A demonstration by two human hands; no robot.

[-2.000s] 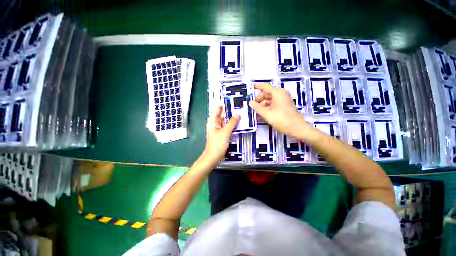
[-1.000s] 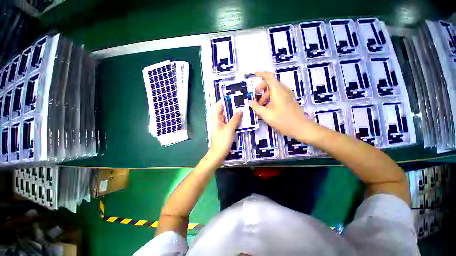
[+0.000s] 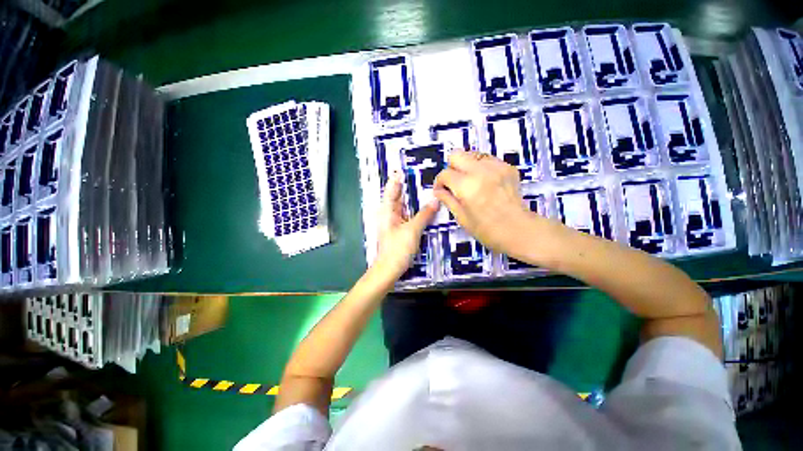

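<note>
A flat module [image 3: 426,157], dark at its far end with a pale lower part, is held above the near left part of the blister tray [image 3: 445,84]. My left hand [image 3: 401,231] grips its left and near edge between thumb and fingers. My right hand [image 3: 482,194] is over its right side, fingertips pinched together on it; whether a small piece is between them cannot be told. The tray holds modules in rows of pockets; one far-row pocket is empty. A sticker sheet [image 3: 287,172] with a grid of dark pieces lies on other pale sheets left of the tray.
Tall stacks of filled trays stand at the left [image 3: 123,176] and right [image 3: 755,141] of the green bench [image 3: 211,189]. More filled trays are below the bench at both sides. A cardboard box [image 3: 198,317] and yellow-black floor tape [image 3: 251,388] are below.
My right hand has moved left over the module, its fingers now closer together and covering its right edge. My left hand still holds the module. The view has shifted slightly.
</note>
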